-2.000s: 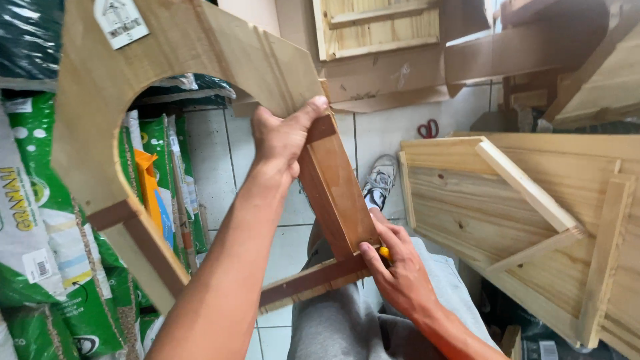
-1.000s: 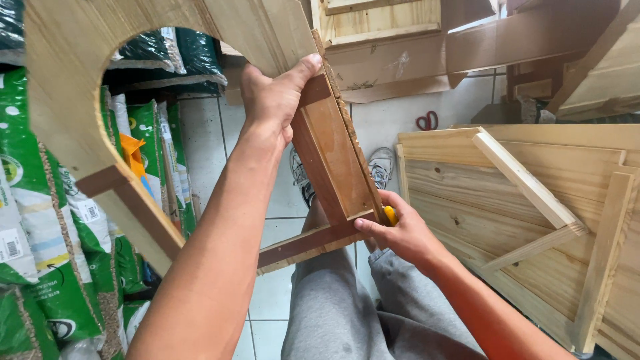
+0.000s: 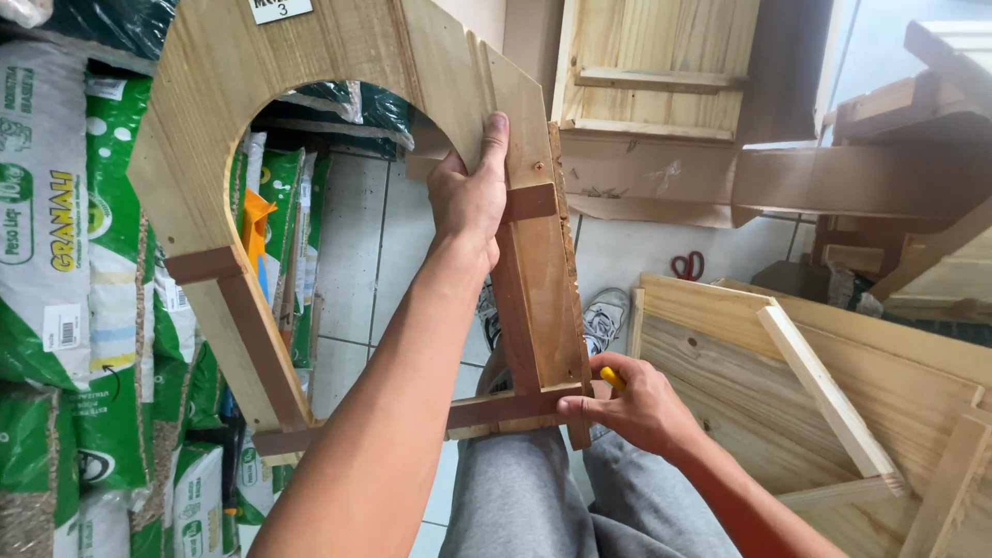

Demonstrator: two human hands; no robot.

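A wooden panel with an arched opening and reddish-brown trim stands tilted over my lap. My left hand grips its edge beside the arch, with the thumb on the front face. Along the panel's right side runs a narrow wooden board with a rough edge. My right hand pinches the lower right corner, where the board meets the bottom rail, and a yellow object, perhaps a pencil, sticks out between its fingers. A screw head shows near the panel's right edge.
Green and white plastic bags are stacked at the left. At the right lies a large pine panel with battens, with red-handled scissors on the tiled floor behind it. Cardboard and a slatted wooden piece are farther back.
The arched panel first shifted left in view, then back right and lower. The rough-edged board, barely visible two seconds ago, now shows along the panel's right side. Both hands keep hold near the same places.
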